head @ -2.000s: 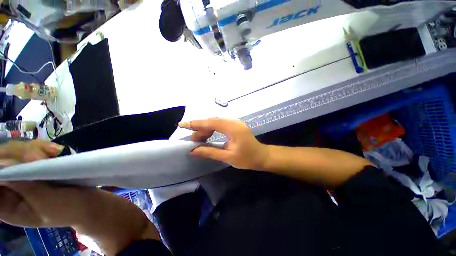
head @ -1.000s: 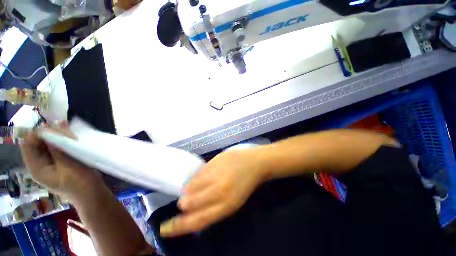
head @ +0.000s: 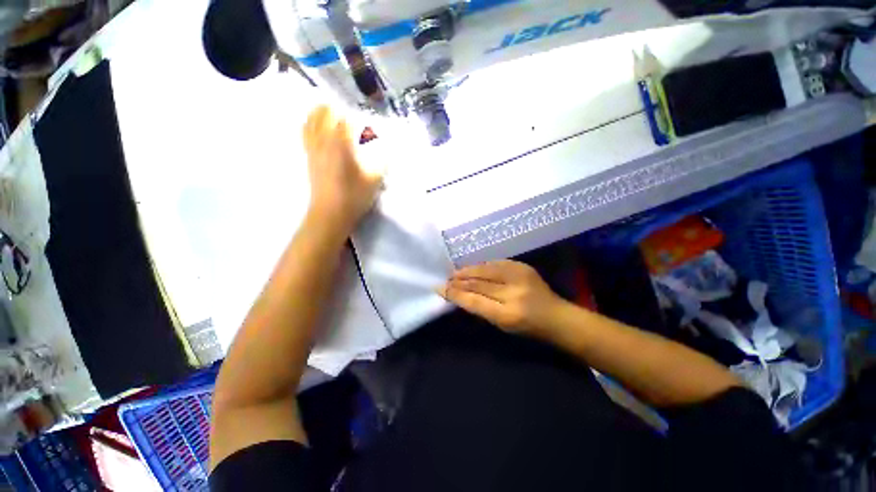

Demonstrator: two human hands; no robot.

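A pale panel (head: 408,264) lies over the front edge of the machine table, with a dark line along its left part. Its far end is by the needle area (head: 434,120) of the white sewing machine (head: 576,48). My left hand (head: 338,168) lies on the panel's far end, left of the needle; its fingertips are washed out by glare, and I cannot tell whether they grip. My right hand (head: 504,296) pinches the panel's near right edge between thumb and fingers.
Black cut fabric (head: 101,231) lies at the table's left. A black rectangle (head: 725,93) and yellow-blue snips (head: 659,110) lie right of the needle. A ruler strip (head: 596,207) runs along the front edge. Blue baskets (head: 816,288) stand below on both sides, the right one holding scraps.
The pale panel has moved from the left front onto the table under the machine head. My left hand has moved forward and right to the needle area. My right hand now pinches the panel's near edge.
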